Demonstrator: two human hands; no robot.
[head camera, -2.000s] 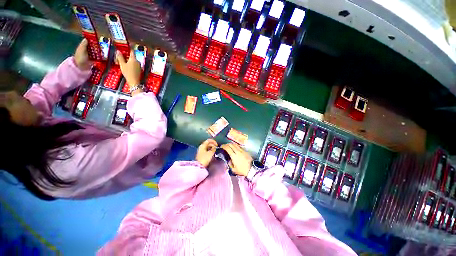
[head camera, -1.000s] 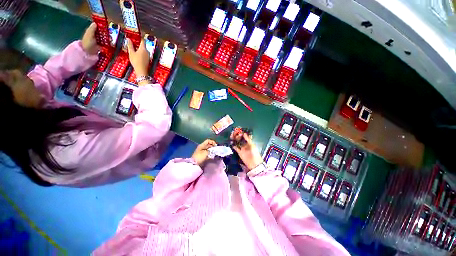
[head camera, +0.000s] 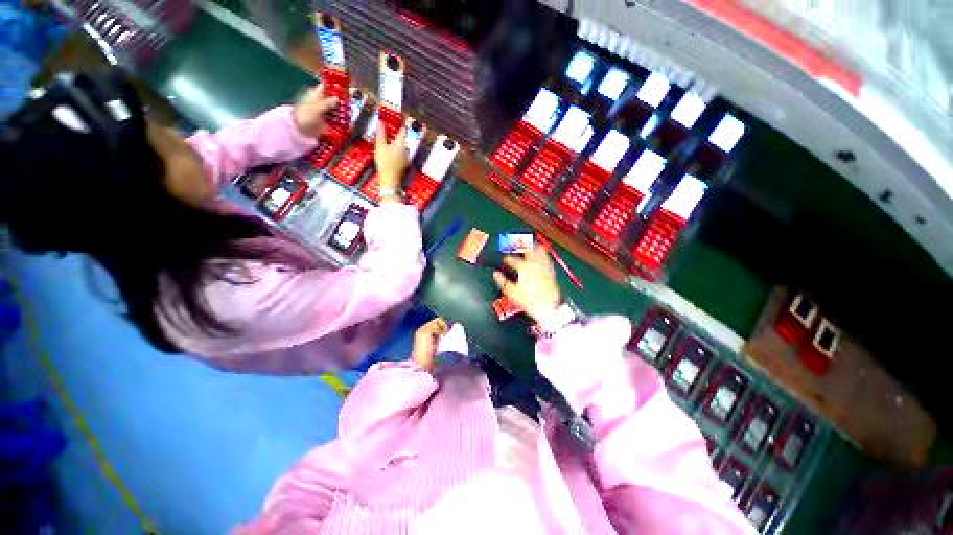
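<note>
My left hand (head camera: 429, 344) is near my body, closed on a small white piece (head camera: 454, 340). My right hand (head camera: 533, 282) is stretched over the green bench, fingers bent, just below a blue-white printed piece (head camera: 515, 242). A dark patch shows at its fingertips; I cannot tell whether it holds anything. An orange piece (head camera: 472, 246) lies to the left of the blue-white one. Another orange-red piece (head camera: 506, 307) is partly hidden under my right hand. A red pen (head camera: 562, 263) lies right of my fingers.
A blister tray of closed phones (head camera: 724, 400) lies at right, partly behind my sleeve. Open red phones (head camera: 613, 208) stand in a raised tray at the back. Two small red housings (head camera: 808, 326) sit on a brown board (head camera: 888, 408). A person (head camera: 282, 303) works at left holding open phones.
My right hand has moved from near my body out over the loose pieces. My left hand keeps the white piece, now lower. The view has shifted, so the bench appears farther right and lower.
</note>
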